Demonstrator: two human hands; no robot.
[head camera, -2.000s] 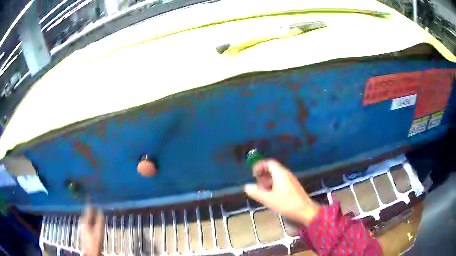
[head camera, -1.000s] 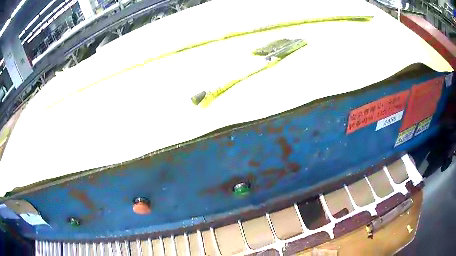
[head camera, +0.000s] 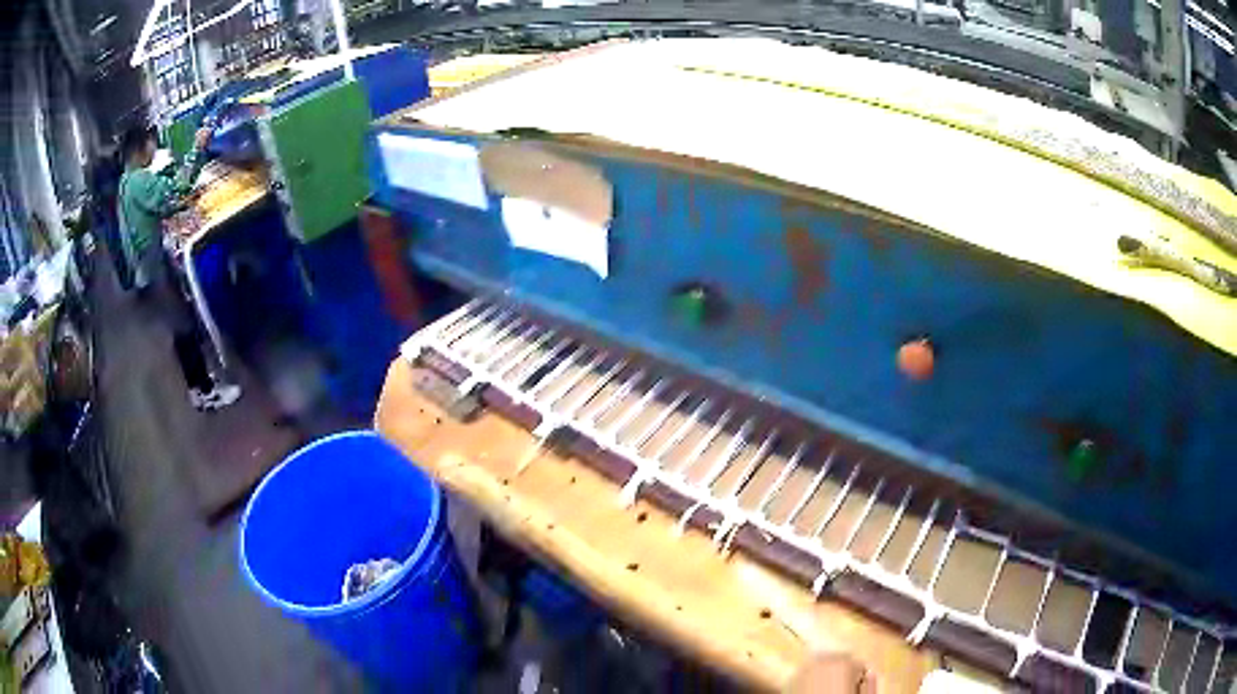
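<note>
The white offcut web (head camera: 733, 522) lies along the press bed under the beam. Tan pad shows through its narrow slots and wider holes. The blue press beam (head camera: 814, 312) stands behind it, with green and orange-red buttons. What seems to be my left hand (head camera: 830, 672) is blurred and cut off by the bottom edge, over the wooden front ledge (head camera: 543, 495). Its fingers and any hold are unclear. A white piece (head camera: 956, 682) shows beside it, also cut off. My right hand is out of the picture.
A blue round bin (head camera: 339, 529) with white scrap inside stands left of the ledge. A person in a green top (head camera: 147, 203) stands at another machine, upper left. White and yellow material (head camera: 868, 122) covers the beam's top. A small block (head camera: 445, 393) lies at the ledge's left end.
The view has swung left, bringing the bin, aisle and other person in. Both hands were near the beam's buttons two seconds ago and absent one second ago; one now seems to show at the bottom.
</note>
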